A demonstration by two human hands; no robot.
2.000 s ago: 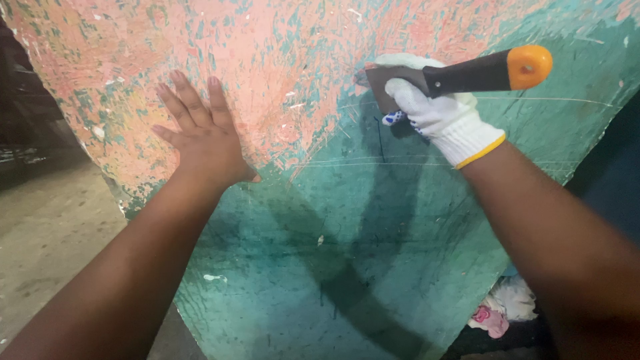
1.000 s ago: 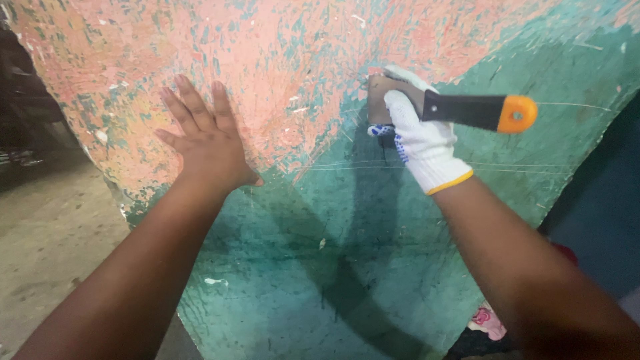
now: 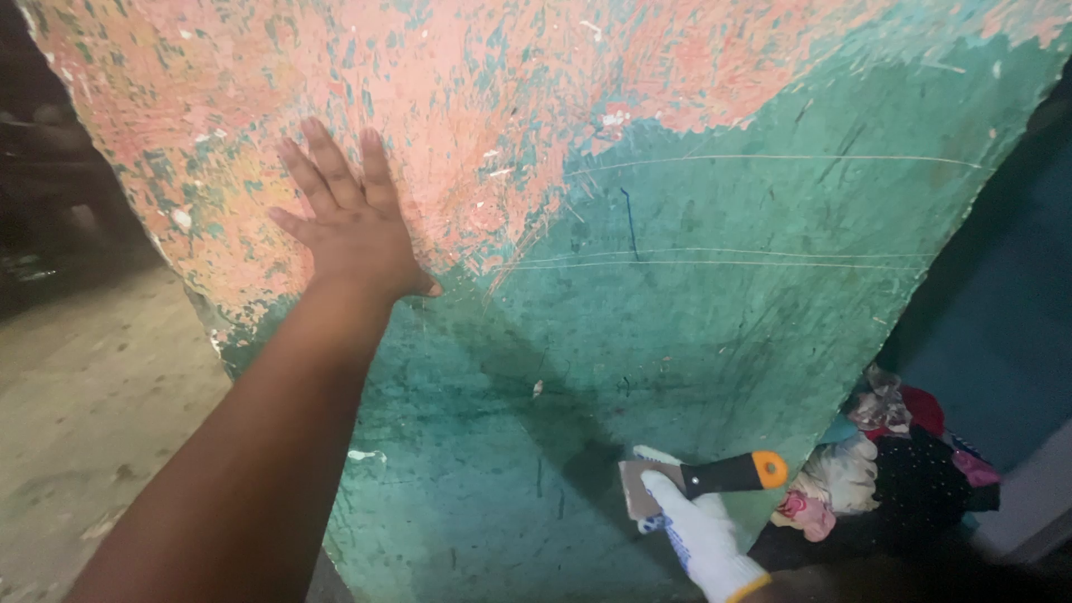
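My bare left hand point(image 3: 356, 222) rests with spread fingers on a painted wall point(image 3: 720, 335), over a patch where green paint gives way to scraped pink and orange. Low on the right, my right hand point(image 3: 691, 515), in a white knit glove with blue dots and a yellow cuff, grips a putty knife point(image 3: 729, 475). The knife has a flat metal blade and a black handle with an orange end; its blade points left, and whether it touches the wall cannot be told. Thin pale scratch lines cross the green paint above it.
A heap of clothes and cloth point(image 3: 913, 469) lies beyond the wall's right edge, near a blue surface point(image 3: 1005, 293). Left of the wall is a dusty concrete floor point(image 3: 84, 402), with dark, unclear objects behind it.
My right hand has moved down with the putty knife, from the border of pink and green paint to the lower green part. My left hand stays on the wall.
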